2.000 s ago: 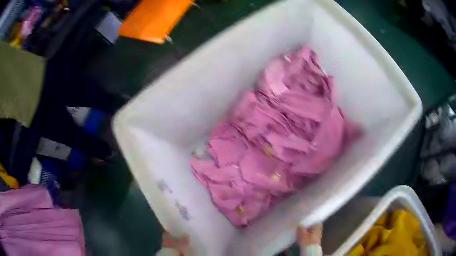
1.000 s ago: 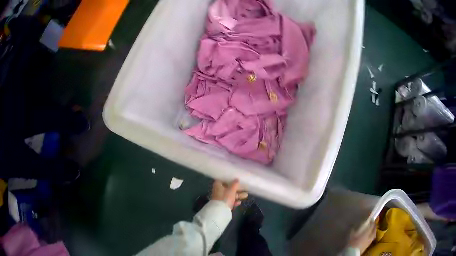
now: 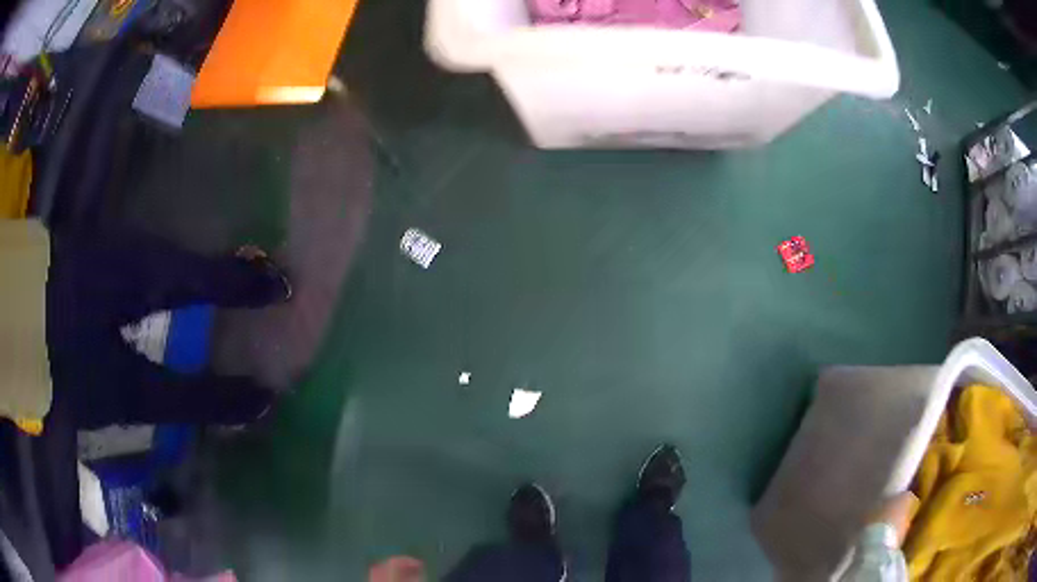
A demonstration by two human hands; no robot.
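Note:
The white garment bin stands at the lower right and holds mustard-yellow jackets. My right hand is on its near-left rim and grips it; the fingers are partly hidden. My left hand is cut off by the bottom edge, small and blurred, away from both bins, and its fingers cannot be made out. The second white bin stands at the top, cut off by the edge, with pink garments in it. No hand is on it.
Green floor lies between the bins, with scraps and a red card. A person's legs are at the left, near an orange panel. A rack stands at the right. My shoes show at the bottom.
The bin with pink garments has moved away to the top, and my left hand has come off its rim. The yellow-jacket bin shows larger, with my right hand on its rim.

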